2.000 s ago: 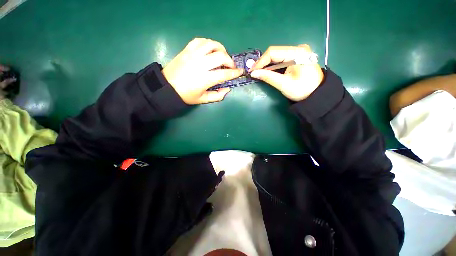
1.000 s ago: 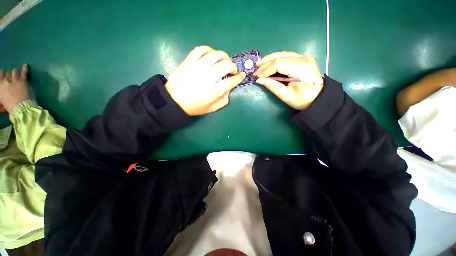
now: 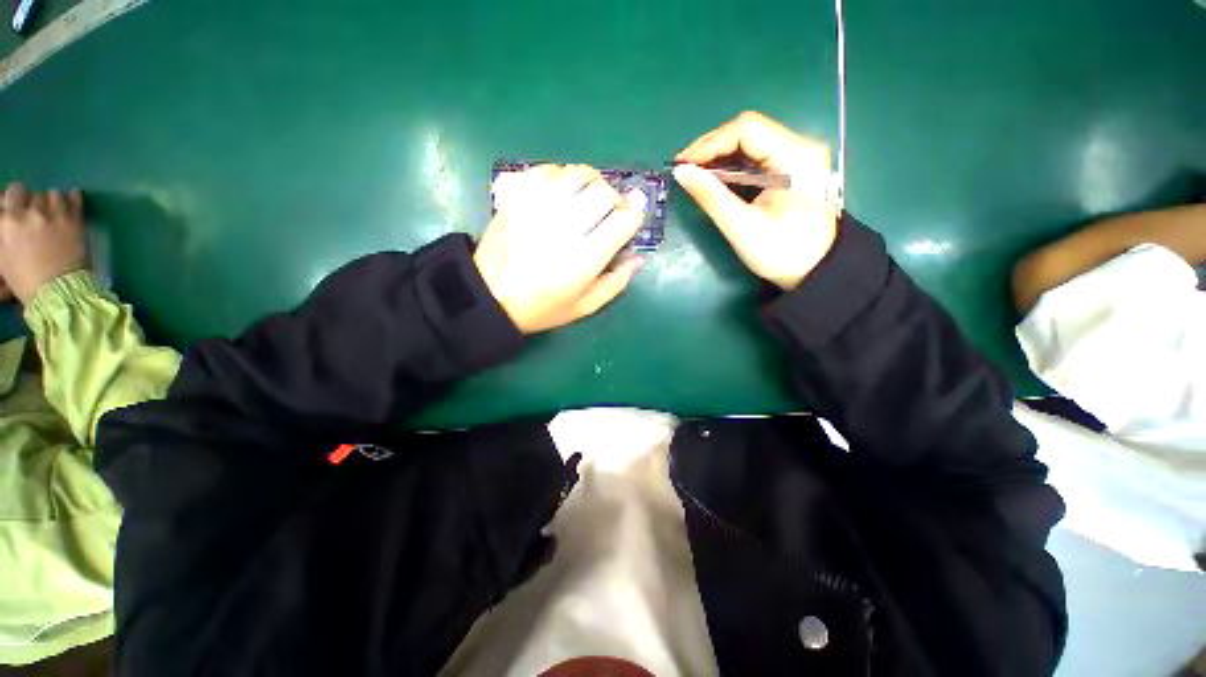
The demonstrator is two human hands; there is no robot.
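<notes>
An open phone body (image 3: 653, 228), dark blue-black, lies roughly level on the green tabletop in front of me. My left hand (image 3: 558, 249) covers its middle and holds it, with fingers over its face. The phone's left end and right end show past the hand. A pale round component (image 3: 636, 200) shows near the right end, partly beside my fingertips. My right hand (image 3: 763, 199) holds slim dark tweezers (image 3: 743, 175) like a pen, just right of the phone. The tool tip is near the phone's upper right corner, apart from it. Whether the tips are closed cannot be told.
A coworker's hand (image 3: 42, 243) rests on the table at the left. Another person's forearm (image 3: 1111, 251) lies at the right edge. A thin white line (image 3: 840, 79) crosses the green tabletop (image 3: 397, 79). A pale curved strip (image 3: 60, 40) and a small dark item (image 3: 24, 13) are at the upper left.
The tweezers and my right hand have moved off the phone. The phone now lies more level and more of it shows. My left hand has shifted slightly right and down. The left coworker's hand came into view.
</notes>
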